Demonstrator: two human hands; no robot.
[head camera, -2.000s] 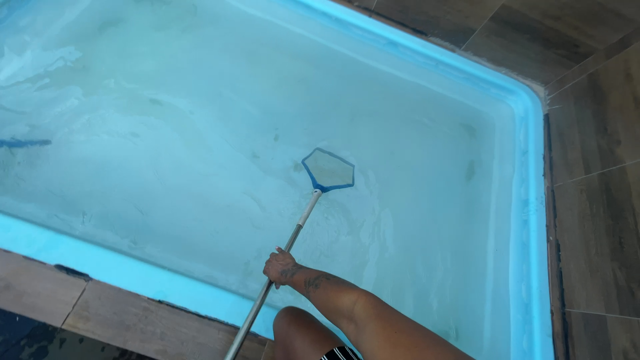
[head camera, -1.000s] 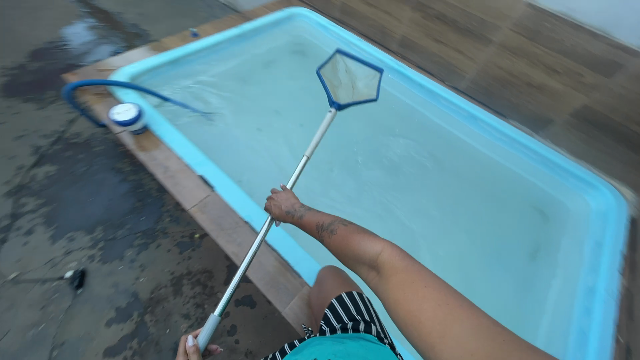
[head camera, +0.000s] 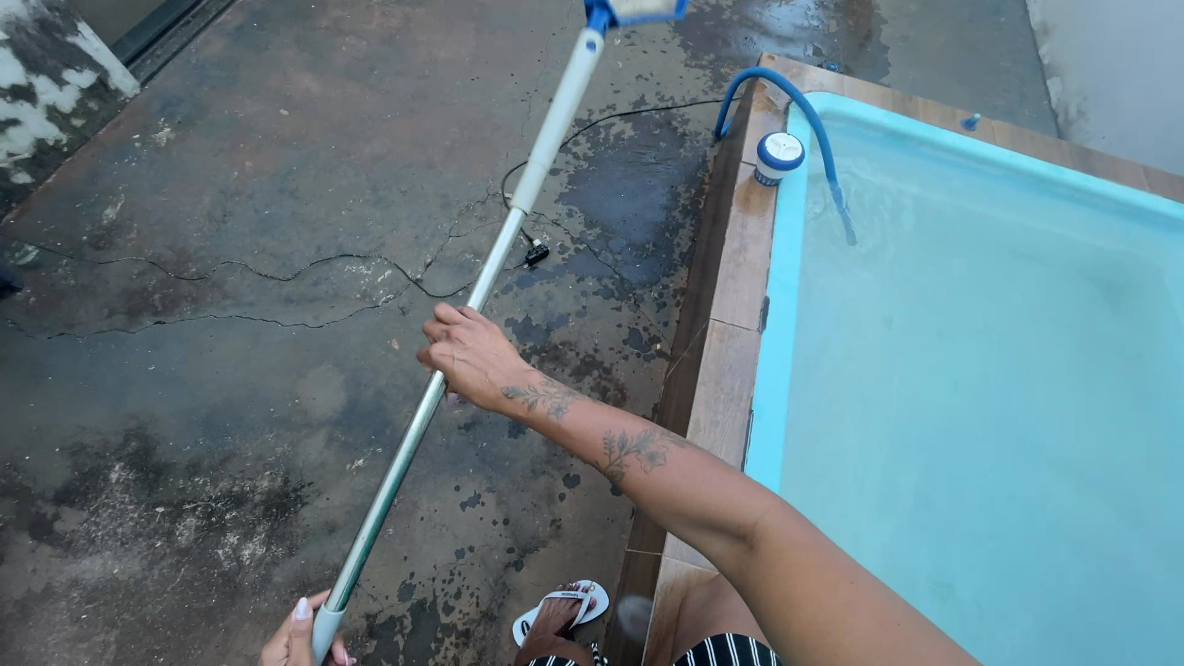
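Observation:
My right hand (head camera: 470, 356) is closed around the middle of a metal telescopic pole (head camera: 398, 472), its forearm reaching in from the lower right. At the bottom edge my left hand (head camera: 301, 636) grips the grey end of the pole, partly cut off by the frame. The pole slants up over the concrete floor to a blue-framed pool skimmer net (head camera: 643, 9), of which only the lower part shows at the top edge. The net is held above the floor, left of the pool.
A light-blue pool (head camera: 782, 398) with cloudy water fills the right side, edged by wood-look tiles (head camera: 740, 277). A blue hose (head camera: 805, 97) bends into the water beside a white and blue floating dispenser (head camera: 780, 155). A black cable with a connector (head camera: 536, 252) lies on wet, cracked concrete (head camera: 231, 398).
The skimmer net was at the water two seconds ago, then above the pool; now it is over the concrete beside it. The view has swung left. Both hands show on the pole since one second ago.

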